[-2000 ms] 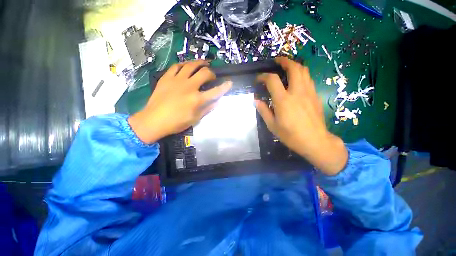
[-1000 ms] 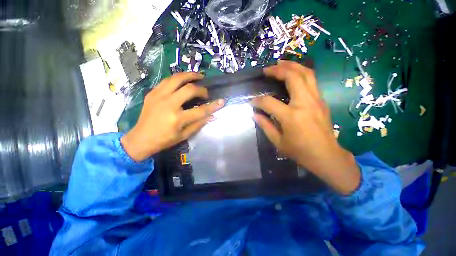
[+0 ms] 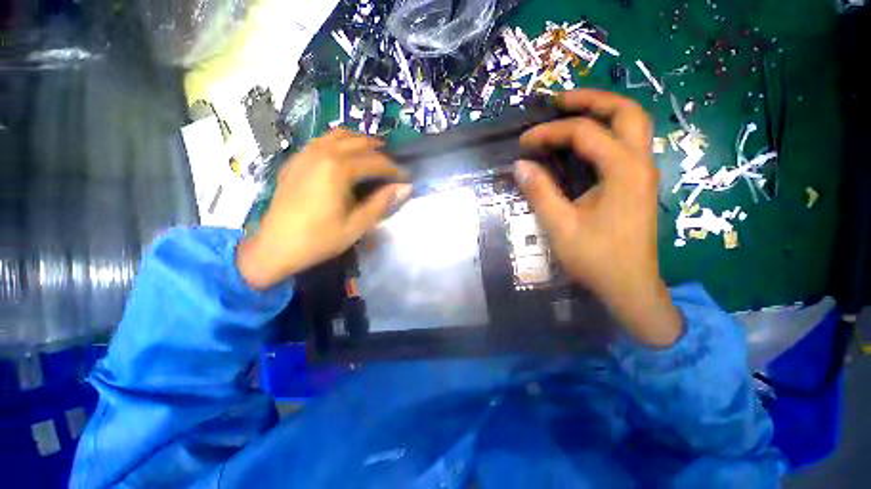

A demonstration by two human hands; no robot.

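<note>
An opened tablet lies in front of me in a thick dark border, its far edge tilted up. Its large silver battery pack shines in the middle, with a white and metallic board to its right. My left hand grips the far edge at the left, thumb on the inner side. My right hand grips the far edge at the right, fingers over the border and thumb inside. The fingers hide parts of the edge. Whether they hold any small part cannot be told.
Beyond the tablet are a heap of black-and-white parts, orange-and-white parts and a clear bag. White strips lie at right on the green mat. Paper sheets lie at left. Blue bins are below.
The view has shifted slightly. My right hand has moved a little outward along the far edge, and more of the white and metallic board shows. Both hands remain on the tablet.
</note>
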